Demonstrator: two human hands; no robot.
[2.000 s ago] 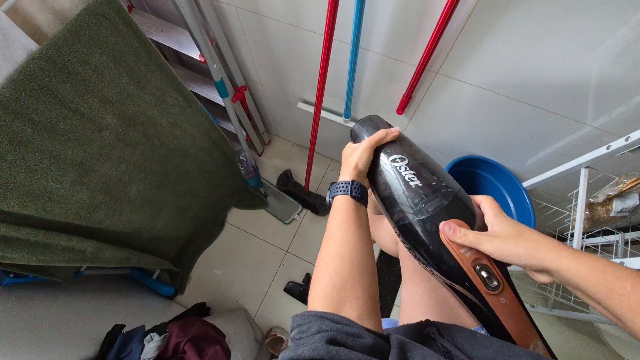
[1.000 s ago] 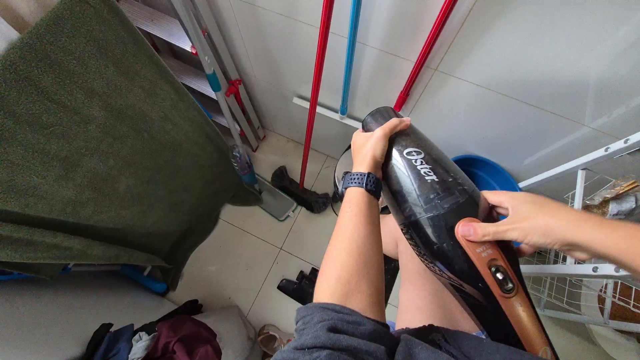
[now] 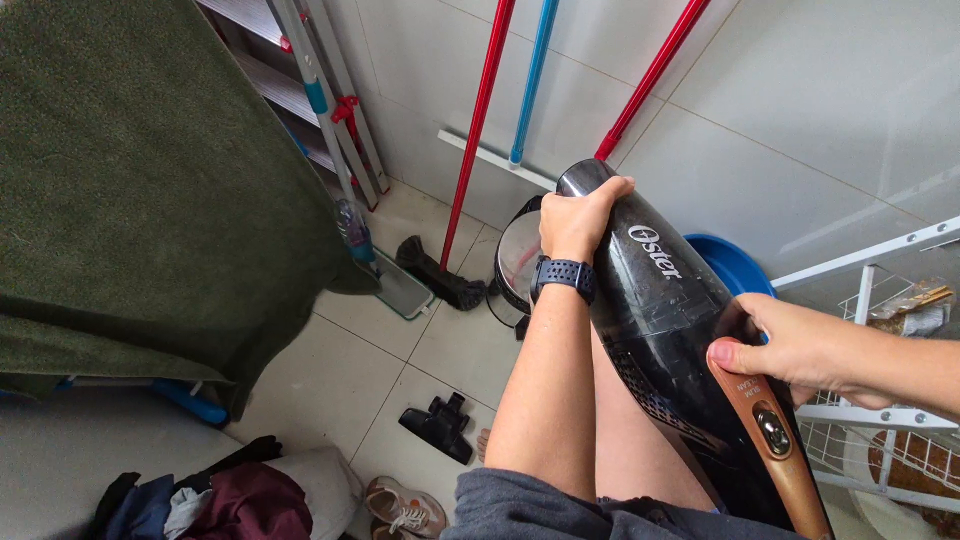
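Note:
A black Oster handheld vacuum cleaner [image 3: 660, 300] with a copper-coloured handle lies slantwise across the right half of the view, above my legs. My left hand [image 3: 581, 217], with a dark watch on its wrist, is wrapped around the narrow nozzle end. My right hand [image 3: 772, 349] grips the upper part of the copper handle, its thumb on top and the fingers hidden behind the body. A black vacuum floor head [image 3: 439, 427] lies detached on the floor tiles, left of my left forearm.
A broom [image 3: 442, 277] and a flat mop [image 3: 401, 285] stand near an aluminium ladder [image 3: 277, 82]. Behind my left wrist is a round bin [image 3: 517, 262]. A blue basin [image 3: 731, 262] and a white wire rack [image 3: 862, 300] are right; a green towel [image 3: 150, 187], clothes [image 3: 247, 502] and shoes [image 3: 405, 510] are left.
Both hands keep hold of the vacuum, which has shifted a little to the right in view. More of the bin and the black floor head now shows beside my left arm.

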